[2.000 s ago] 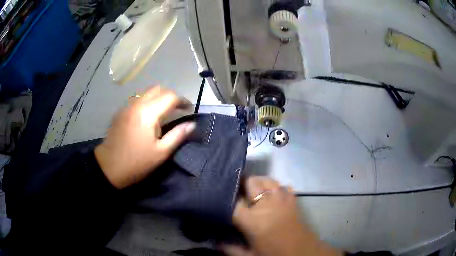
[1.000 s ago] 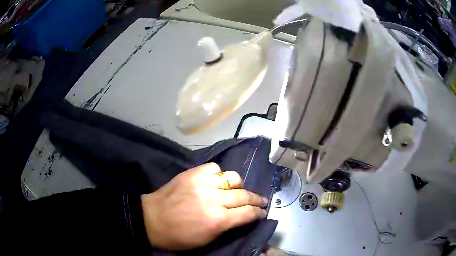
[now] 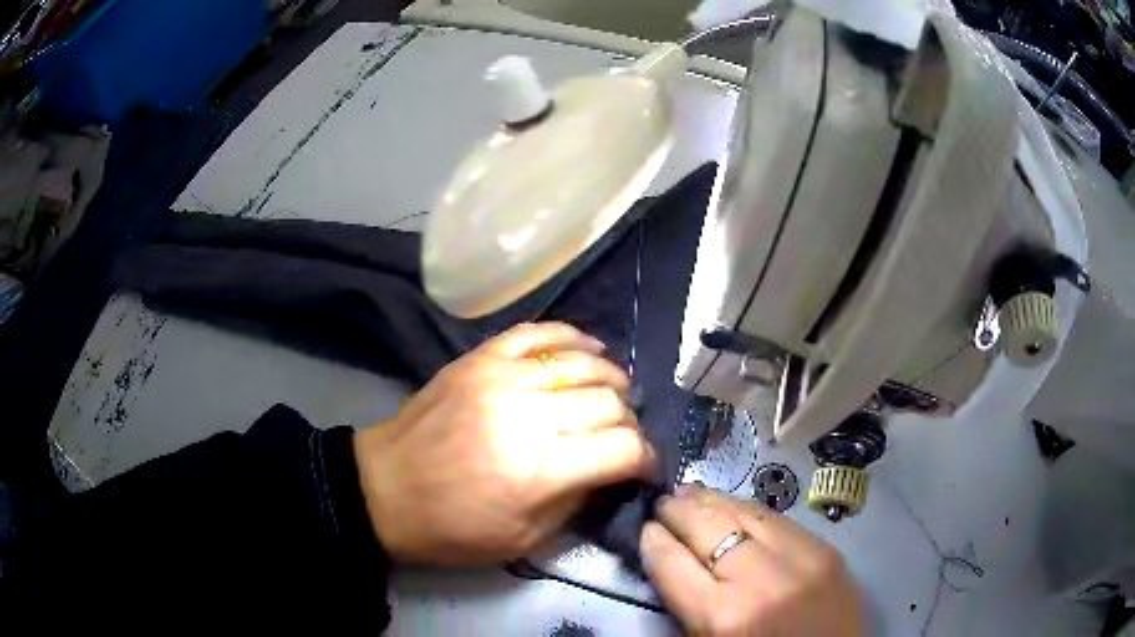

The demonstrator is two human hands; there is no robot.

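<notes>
A dark denim garment piece (image 3: pixel 286 280) lies across the machine table from the left to the needle area, with a pale stitch line near its right part. My left hand (image 3: pixel 510 442) lies on the cloth with fingers curled, left of the presser foot (image 3: pixel 705 427). My right hand (image 3: pixel 753 566), with a ring, pinches the cloth's near edge just in front of the round needle plate (image 3: pixel 737 458). The cloth bunches between the two hands. The machine head hides part of the cloth and the needle.
The off-white machine head (image 3: pixel 859 212) stands at the right, with a cream tension dial (image 3: pixel 839 492) low on it. The cream sewing lamp (image 3: pixel 548 193) hangs over the cloth. A blue bin (image 3: pixel 149 62) is at the upper left.
My right hand has come into full view at the cloth's near edge. The cloth now extends farther beyond the foot, behind the lamp. My left hand is still on the cloth, its fingers more curled.
</notes>
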